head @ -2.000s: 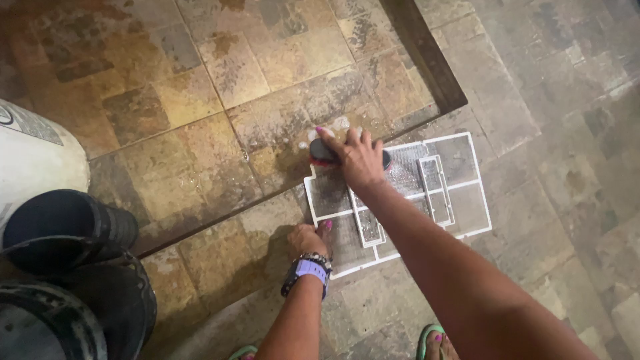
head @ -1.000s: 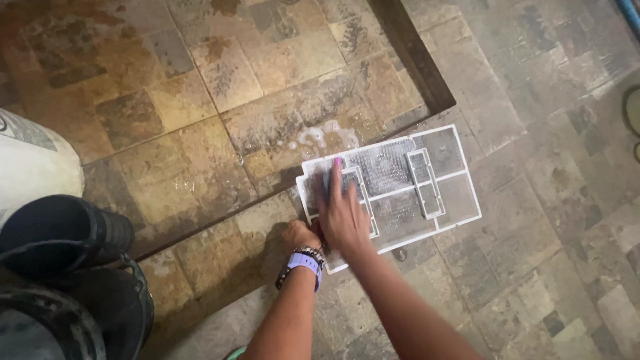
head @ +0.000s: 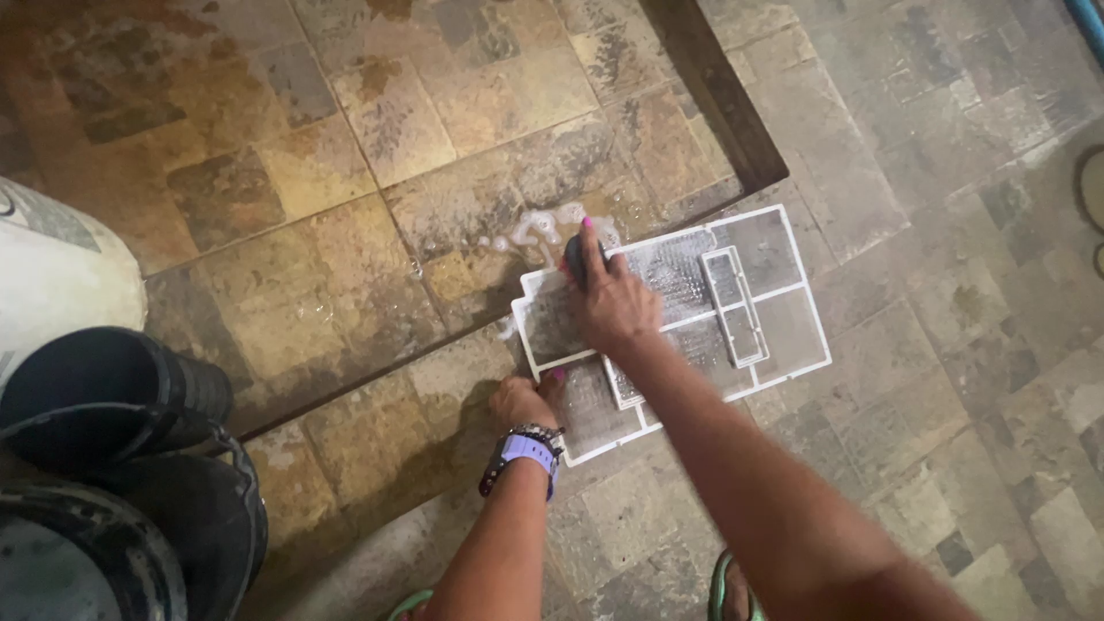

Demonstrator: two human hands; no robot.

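A white plastic-framed mesh filter (head: 776,323), wet and patched with suds, lies flat across the tile ledge by a step edge. My right hand (head: 617,302) is closed on a dark scrubbing brush (head: 586,259) with some red at its side, against the filter's upper left part; its bristles are hidden. My left hand (head: 526,398) grips the filter's left edge, the thumb on top of the mesh and the other fingers mostly out of sight. A lilac watch band and dark beads circle the left wrist.
White soap foam (head: 543,226) lies on wet tiles beyond the filter. Black buckets (head: 198,379) stand at the lower left beside a large white container (head: 69,267). A dark raised edge (head: 724,95) runs at the upper right. A blue pipe or hose (head: 1085,28) shows at the far corner.
Over the filter's left part, my right hand has moved upward since one second ago, and the brush is plainly visible again. My left hand stays at the left edge.
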